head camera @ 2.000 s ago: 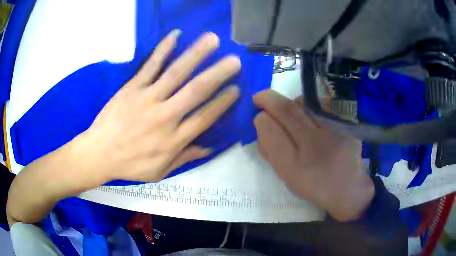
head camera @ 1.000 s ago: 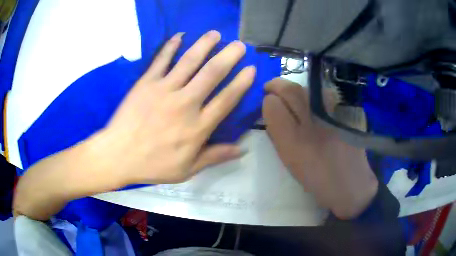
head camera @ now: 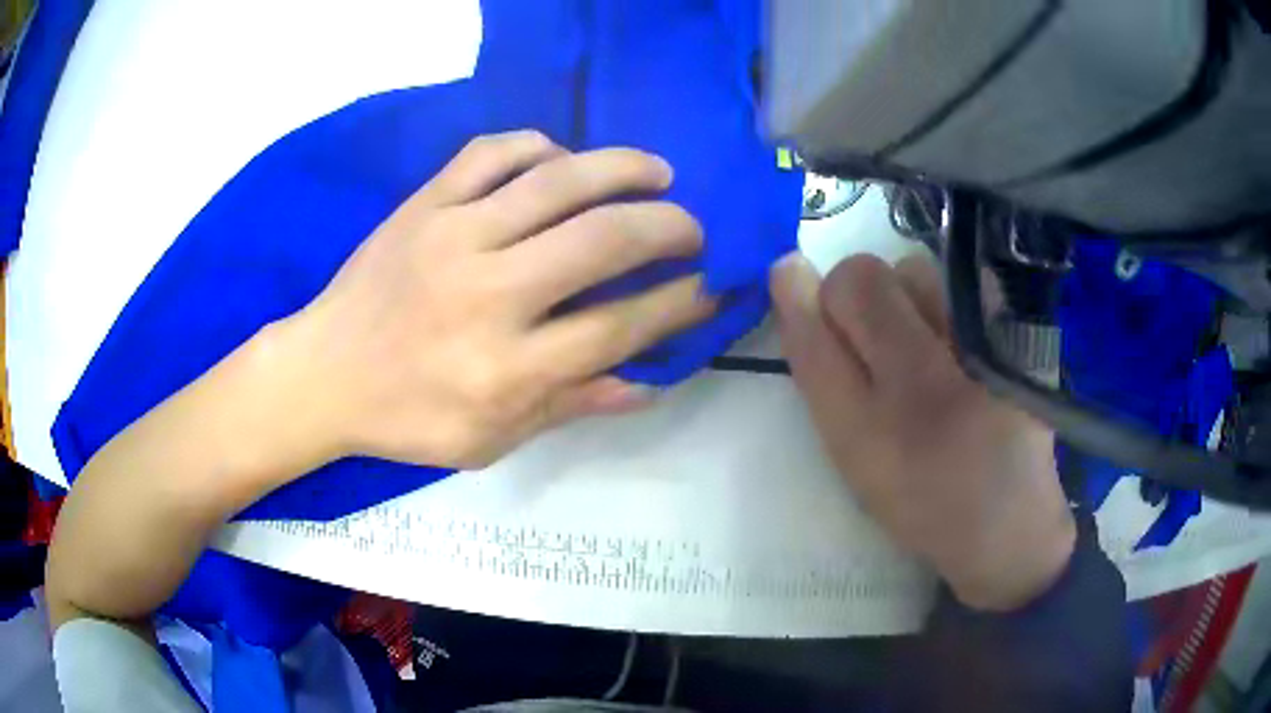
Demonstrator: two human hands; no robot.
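A large royal-blue cut panel with a curved edge lies on the white machine table, reaching up along the left side of the grey machine head. My left hand lies on the panel with its fingers bent, gathering the cloth near its right edge. My right hand is beside the needle area, its fingertips at the panel's right edge and partly behind a dark curved bar. Whether they pinch the cloth is hidden. The needle itself is hidden.
Small blue pieces lie under the machine arm at the right. A printed ruler runs along the table's front edge. Blue cloth hangs at the front left. A red crate shows at the lower right.
The panel has moved right with my left hand, whose spread fingers are now bent. My right hand has shifted slightly right. The machine appears further right and larger in view.
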